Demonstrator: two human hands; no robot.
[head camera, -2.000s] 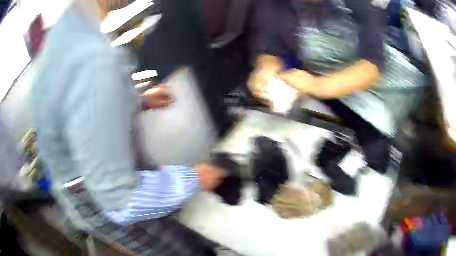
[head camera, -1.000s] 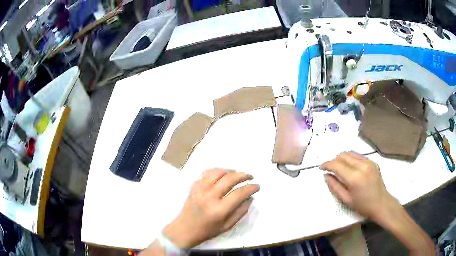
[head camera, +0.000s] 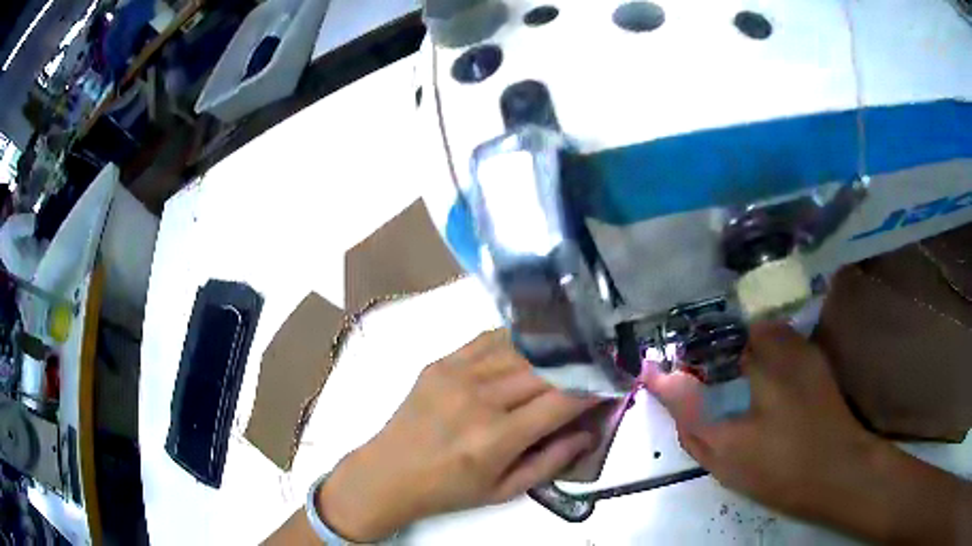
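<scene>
The white sewing machine head (head camera: 735, 160) with its blue band fills the upper right, close to the camera. My left hand (head camera: 469, 437) lies over a brown cut piece (head camera: 589, 459) at the needle, its fingertips pressing it. My right hand (head camera: 789, 437) has its fingertips in the pink light at the needle; the machine partly hides them, and whether they grip fabric or thread cannot be told. Two more brown pieces, one nearer the machine (head camera: 400, 259) and one further left (head camera: 293, 368), trail leftward, joined by thread. A brown stack (head camera: 895, 341) lies right of my right hand.
A black rectangular object, perhaps a phone (head camera: 215, 379), lies at the table's left. A white tub (head camera: 261, 64) stands beyond the table's far left edge. Another work table with an orange-brown edge (head camera: 91, 405) is at the far left.
The view has moved closer to the machine head. Both my hands have moved in to the needle, the left onto the brown piece there. Earlier the view showed co-workers and a side table.
</scene>
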